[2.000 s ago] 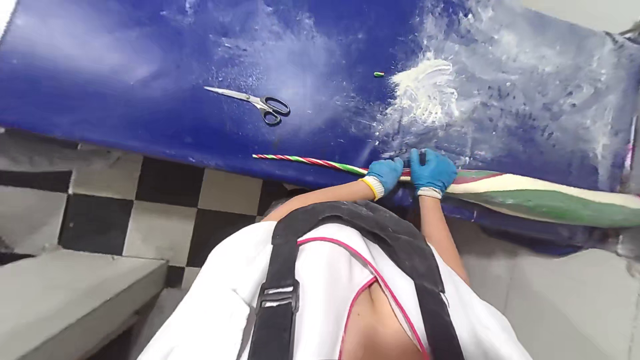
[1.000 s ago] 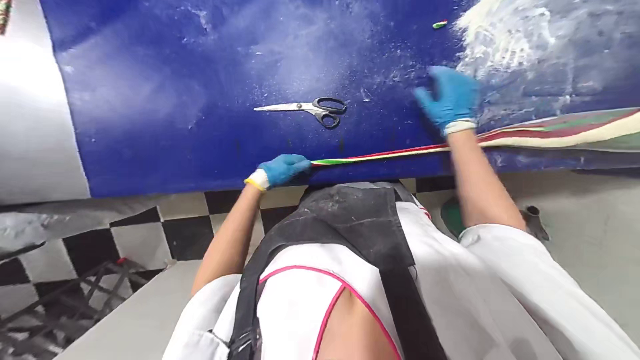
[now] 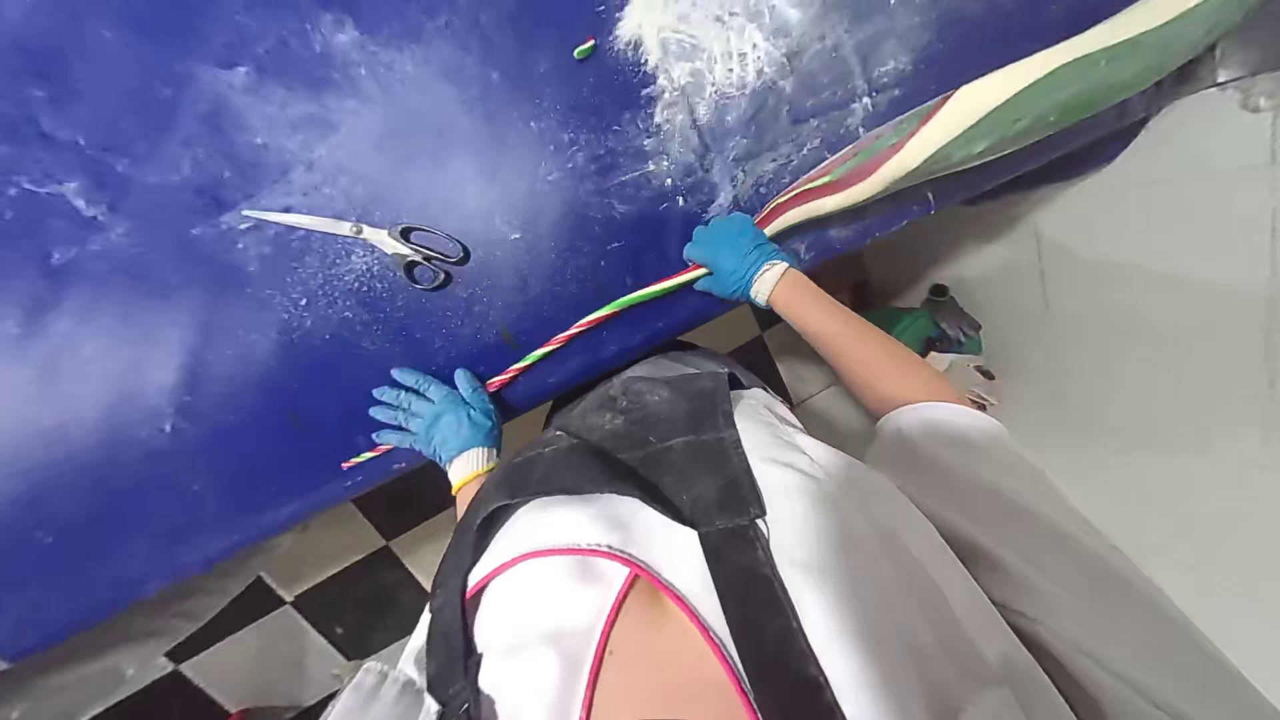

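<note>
A thin twisted rope of red, white and green candy [image 3: 600, 315] runs along the near edge of the blue table, its tip showing past my left hand. My left hand [image 3: 438, 415], in a blue glove over a white knit cuff, lies flat on the rope with its fingers spread. Farther right, my right hand [image 3: 735, 258], gloved the same way, is closed around the rope where it widens into a thick striped candy mass [image 3: 1020, 100]. Metal scissors with black handles [image 3: 390, 245] rest on the table beyond the rope, apart from both hands.
White powder [image 3: 700, 50] is spread on the blue table surface [image 3: 150, 300]. A small candy piece [image 3: 585, 48] sits near the top. Below the table's near edge is a black and white checkered floor [image 3: 365, 600]. Green and grey items [image 3: 925, 325] lie low at the right.
My right hand has moved from open above the candy onto it and closed. The left hand's fingers have spread over the rope, which now shows its twist between the hands. The view has tilted.
</note>
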